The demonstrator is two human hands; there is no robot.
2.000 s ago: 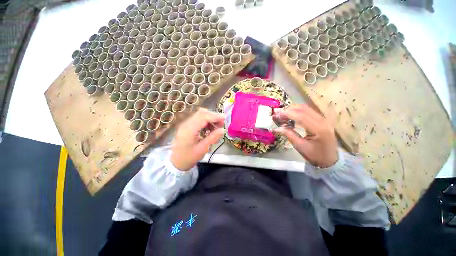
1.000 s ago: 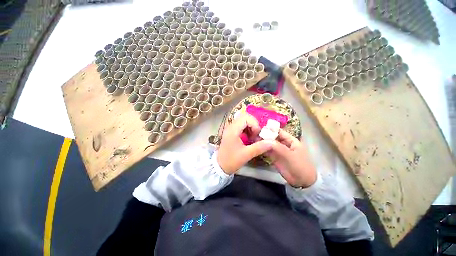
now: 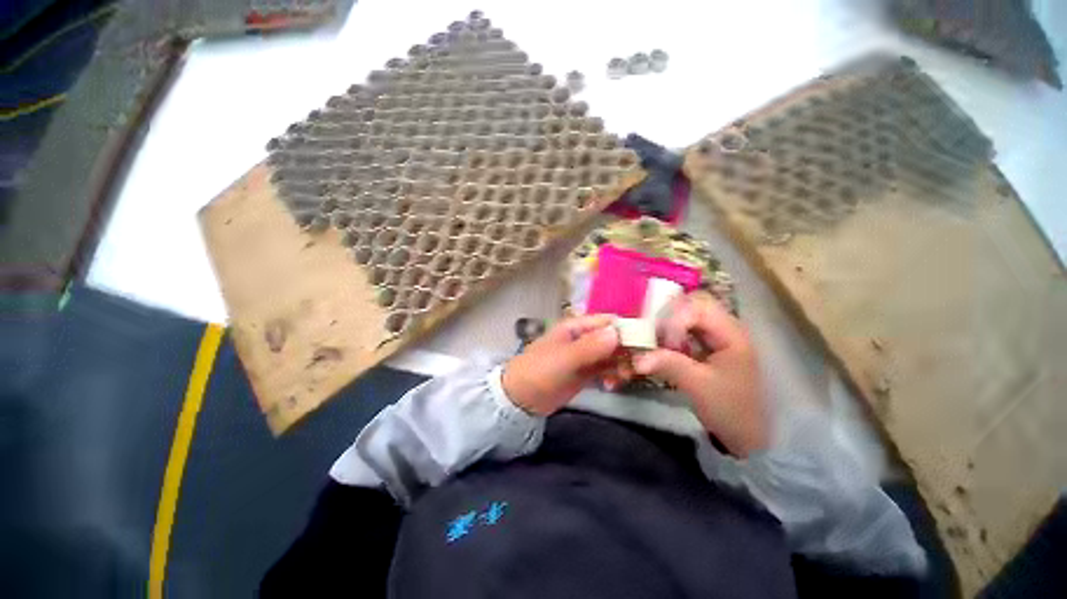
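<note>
A small pale ring, seen side-on, is between my two hands in front of the pink case. My left hand grips its left end between thumb and fingers. My right hand has its thumb and fingertips at its right end. The pink case lies on a mottled round cushion. A white block shows on the case, beside my right fingers. Fingers hide the lower part of the case and cushion.
The left board carries close rows of rings, and the right board has rings at its far end. A dark object with a pink-red edge lies between them. Loose rings stand beyond. Dark loops lie left of the cushion.
My hands were apart at either side of the pink case, then came together over it. They now hold the ring at its near edge. The whole view has shifted and blurred.
</note>
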